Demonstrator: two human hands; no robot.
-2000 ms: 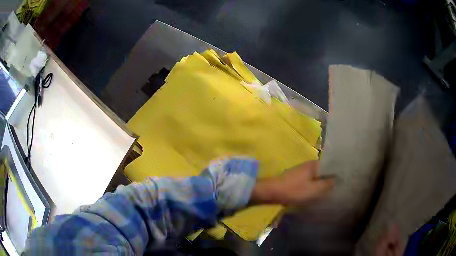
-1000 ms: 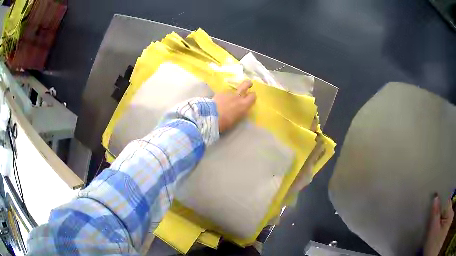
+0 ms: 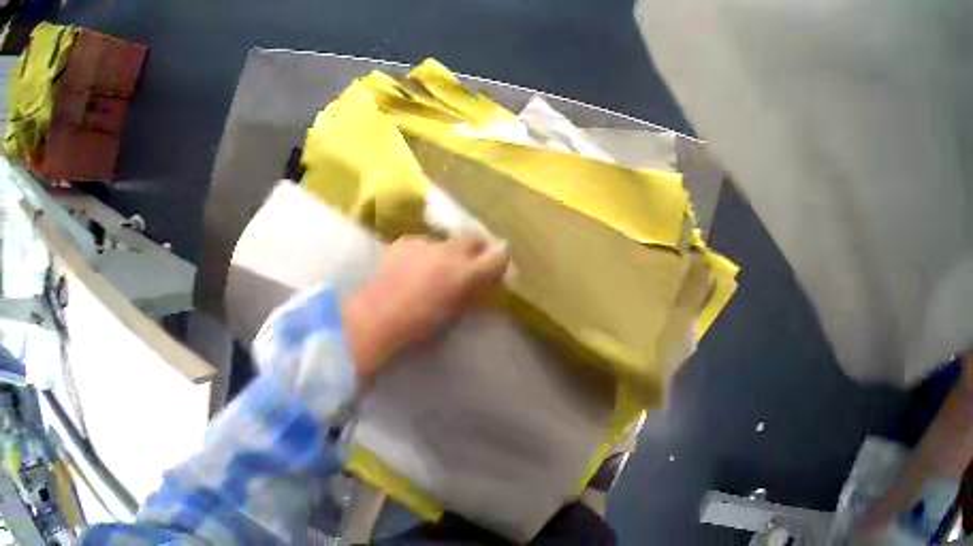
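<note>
A stack of yellow panels [image 3: 608, 197] lies in front of me, its edges uneven. My left hand [image 3: 427, 288], in a blue and white plaid sleeve, is over the middle of the stack. Its fingers are closed on a pale-backed panel [image 3: 469, 416], which is lifted and folding, with a yellow edge beside the fingers. The hand is slightly blurred. A large grey-beige sheet [image 3: 822, 160] hangs raised at the upper right. My right forearm shows blurred at the lower right edge; the right hand itself is hidden or cut off.
The stack lies on a grey board [image 3: 256, 139] above the dark floor. A white table [image 3: 139, 395] with a wooden edge stands at the left. A red-brown box [image 3: 101, 112] with yellow pieces is at the upper left. A metal bar [image 3: 763, 512] is at the lower right.
My left hand has closed on the pale-backed panel and pulled it down and left, folding it. The grey-beige sheet at the right has risen; my right hand has left view.
</note>
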